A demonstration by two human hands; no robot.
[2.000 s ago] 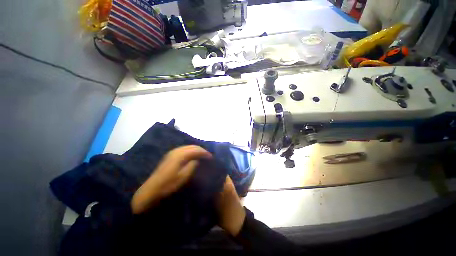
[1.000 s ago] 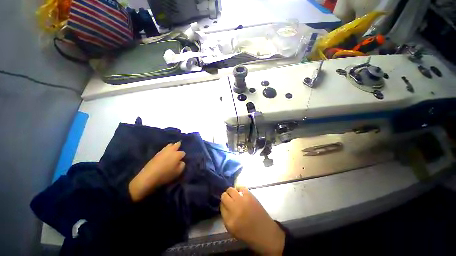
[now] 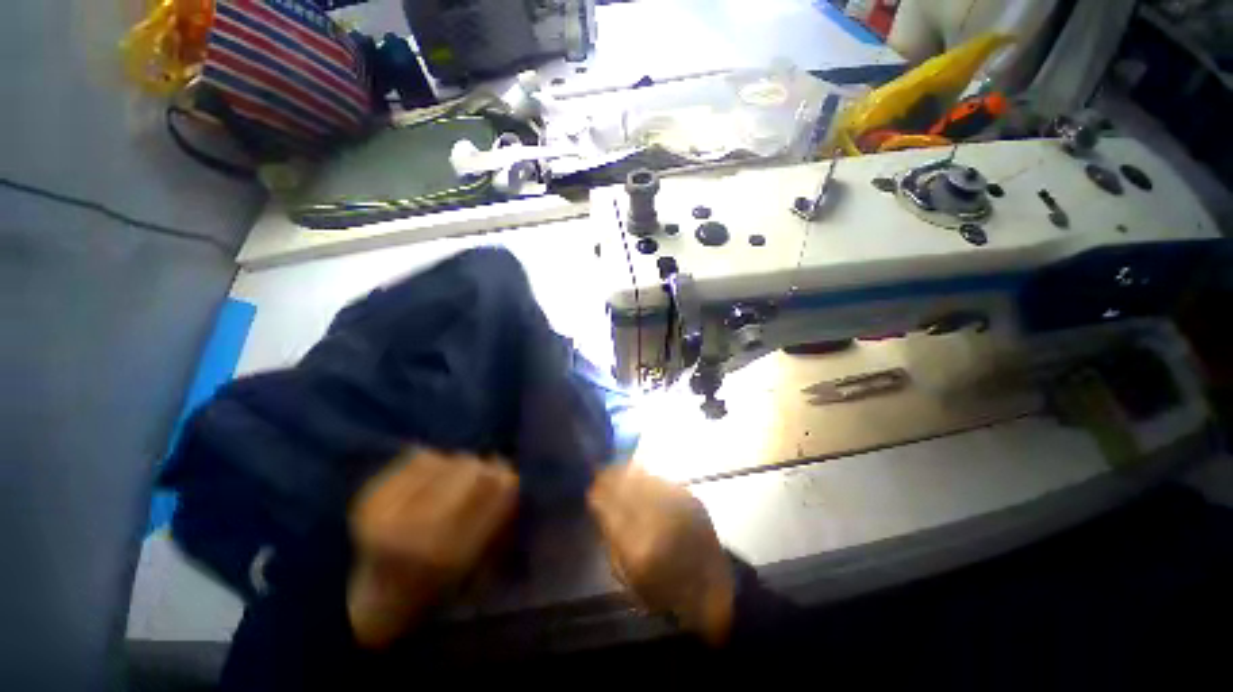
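A dark navy garment (image 3: pixel 406 352) is bunched and partly raised on the white table, left of the needle area. My left hand (image 3: pixel 430 530) is blurred and closed on the garment's near side. My right hand (image 3: pixel 663 541) is blurred and closed at the garment's right edge, near the table's front. A lighter blue patch of the cloth (image 3: pixel 622 422) shows in the lamp glare. The sewing machine head (image 3: pixel 865 237) stands to the right. The needle area (image 3: pixel 656 372) is washed out by glare, and the cloth lies left of it.
Snips or tweezers (image 3: pixel 857 387) lie on the machine bed (image 3: pixel 771 433). Behind are a dark green case (image 3: pixel 392 173), white strips, a clear tray (image 3: pixel 676 129), a striped bag (image 3: pixel 291 61) and a yellow basket (image 3: pixel 926 102). A grey wall (image 3: pixel 81 338) bounds the left.
The garment has been lifted and bunched up, its top now further back. My left hand has moved down towards the table's front. My right hand remains at the cloth's right edge. Both hands are now blurred.
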